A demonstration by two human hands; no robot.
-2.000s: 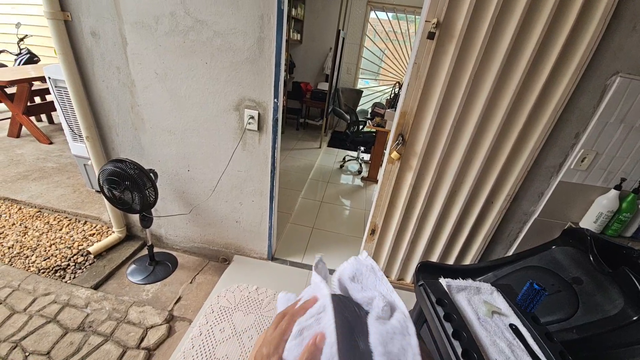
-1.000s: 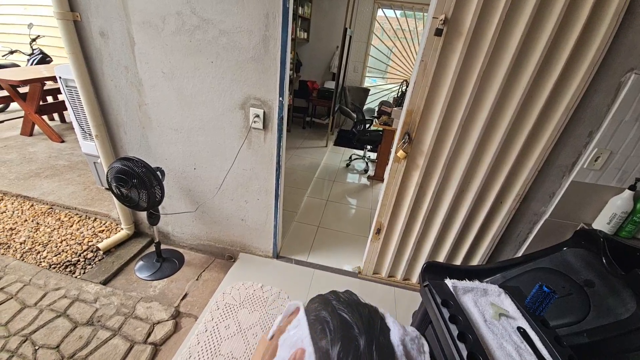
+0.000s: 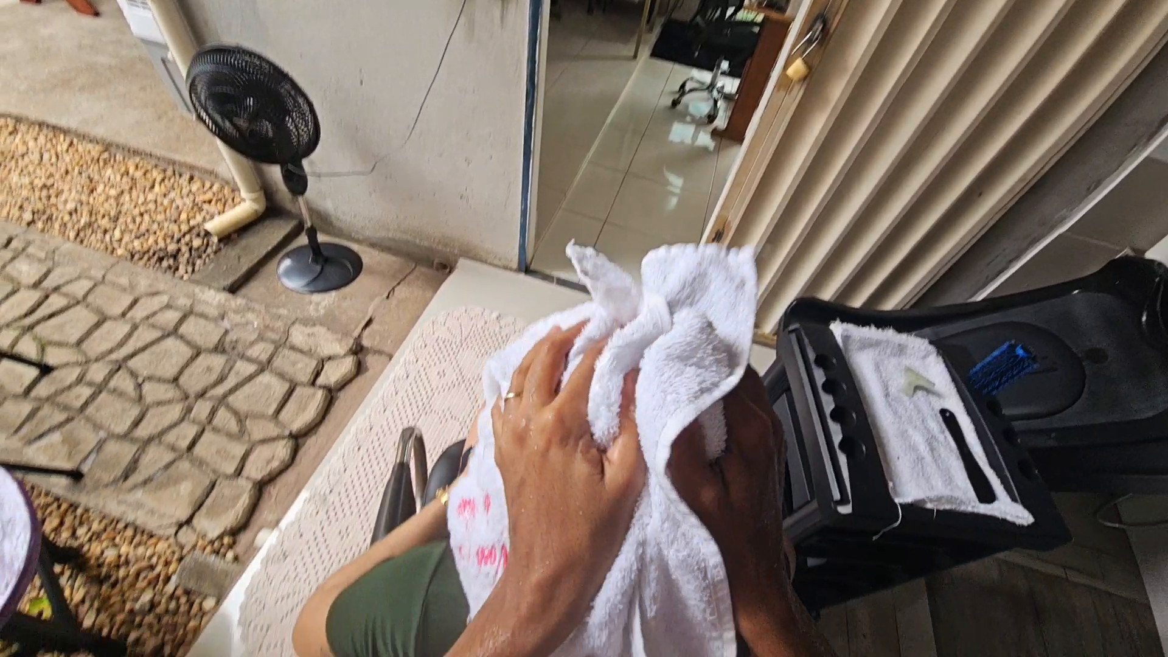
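Observation:
A white terry towel (image 3: 675,383) lies bunched over the head of a seated person, whose hair is covered by it. My left hand (image 3: 566,438), with a ring on one finger, presses and grips the towel from the left side. My right hand (image 3: 739,465) is on the towel's right side, its fingers partly hidden under a fold. Below the towel, the seated person's green sleeve (image 3: 401,602) and bare arm show beside a chair armrest (image 3: 401,484). Red writing marks the towel's lower left part.
At right stands a black trolley (image 3: 803,365) with a folded white towel (image 3: 867,392), a black comb-like tool and a clip, beside a black wash basin (image 3: 1122,374) with a blue brush (image 3: 1004,365). A pedestal fan (image 3: 255,109) stands left of the doorway, a crocheted rug (image 3: 365,438) on the floor.
The dark hair seen bare a second ago is now covered by the towel. Both my hands are now on the towel; earlier only one showed. The view has tipped downward.

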